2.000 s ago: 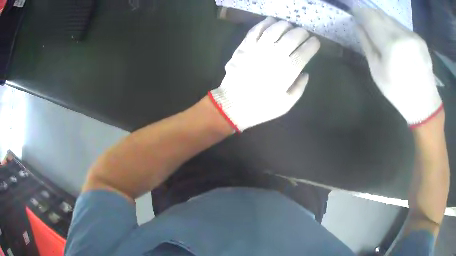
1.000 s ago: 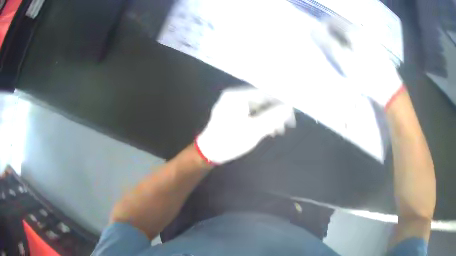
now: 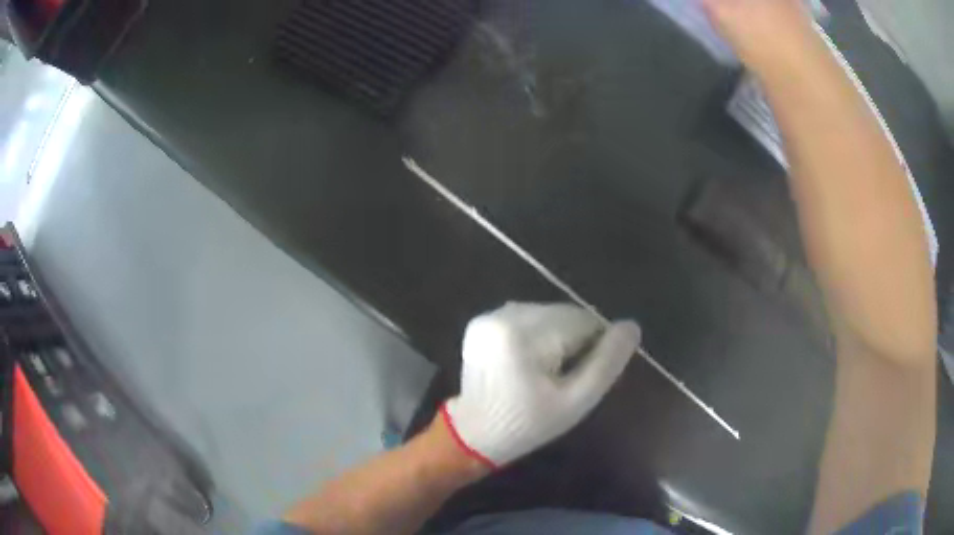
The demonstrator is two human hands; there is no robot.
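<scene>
A narrow white strip (image 3: 509, 243) runs diagonally in front of me, with small nubs along it. My left hand (image 3: 539, 376), in a white glove with a red cuff edge, is closed around the strip near its middle, thumb and fingers pinching it. My right arm reaches to the top right, and the right hand is cut off by the top edge, so what it does is hidden. Part of a white panel (image 3: 693, 23) shows beside the right wrist.
A black ribbed piece (image 3: 371, 47) lies at the top. A brown bar (image 3: 735, 232) and a ridged silver stack (image 3: 757, 117) lie by my right forearm. The dark tabletop (image 3: 314, 199) has its edge at left. A red and black container (image 3: 78, 31) is at upper left, a red-orange part (image 3: 52, 449) at lower left.
The wide white panel has left the area in front of me. My left hand now holds a narrow strip. My right hand has moved up out of the picture, and the view has turned.
</scene>
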